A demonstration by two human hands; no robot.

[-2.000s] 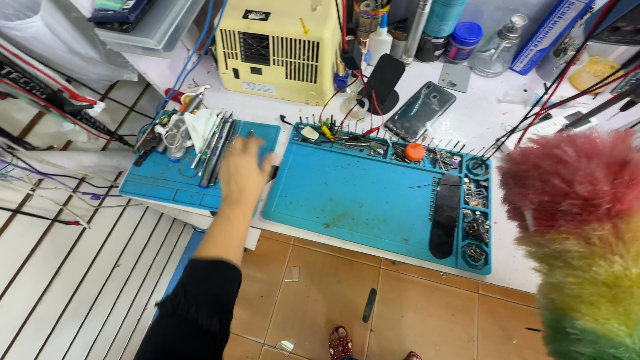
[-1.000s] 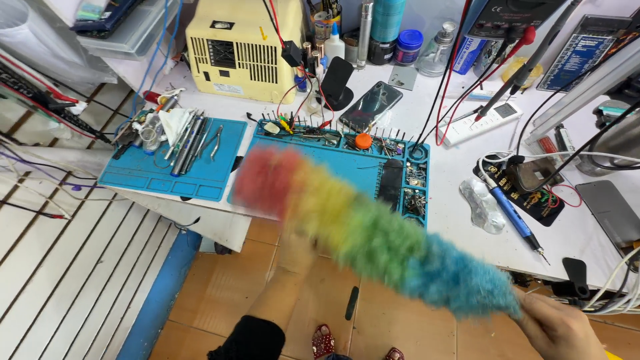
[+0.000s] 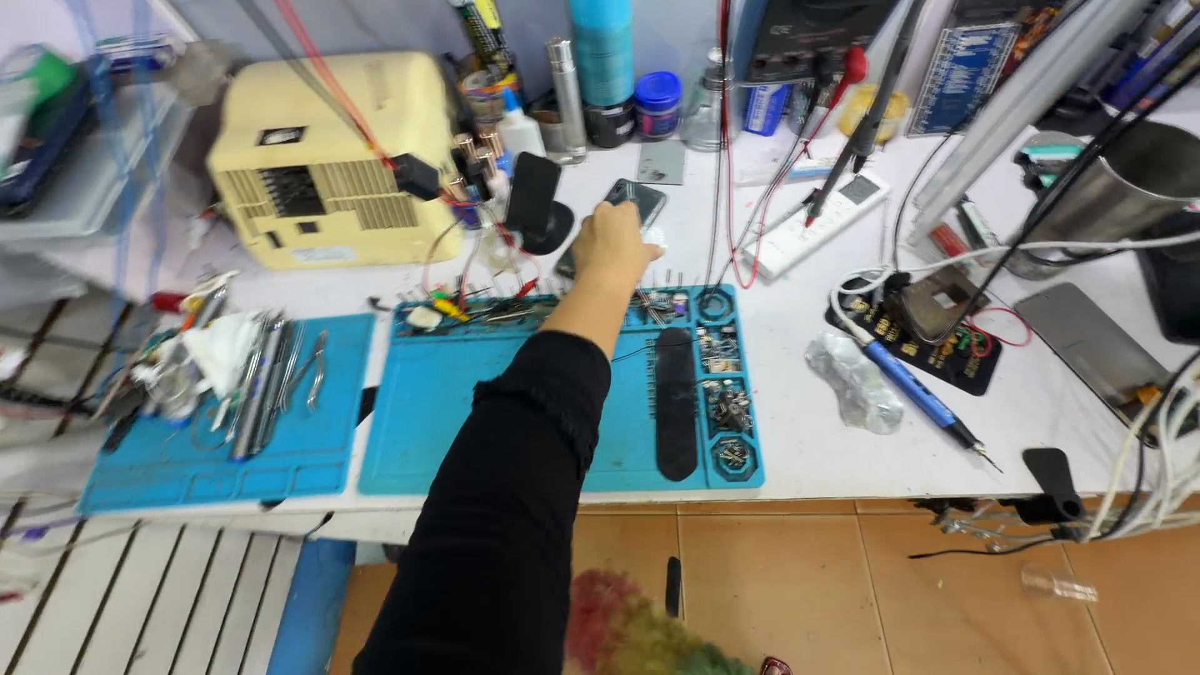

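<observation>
My left hand [image 3: 611,246], in a black sleeve, reaches across the blue work mat [image 3: 441,412] to a dark smartphone [image 3: 641,199]. Its fingers lie over the middle of the phone, hiding that part, and the fingertips cannot be made out. The thumb points right, beside a small clear piece. Small parts and tool bits fill the compartments along the mat's back and right sides, and a black strip [image 3: 676,403] lies on the mat. A blurred multicoloured fluffy duster [image 3: 637,623] hangs low at the bottom edge. My right hand is out of view.
A second blue mat [image 3: 319,459] at left bears tweezers [image 3: 317,370] and other tools. Behind stand a cream-coloured machine [image 3: 328,159], a black stand [image 3: 536,202] and bottles. At right lie a white power strip [image 3: 820,225], a blue soldering iron [image 3: 914,389] and tangled cables.
My left hand has moved from the left mat to the smartphone. The duster, seen over the work mat in my right hand a second ago, is now below the table edge.
</observation>
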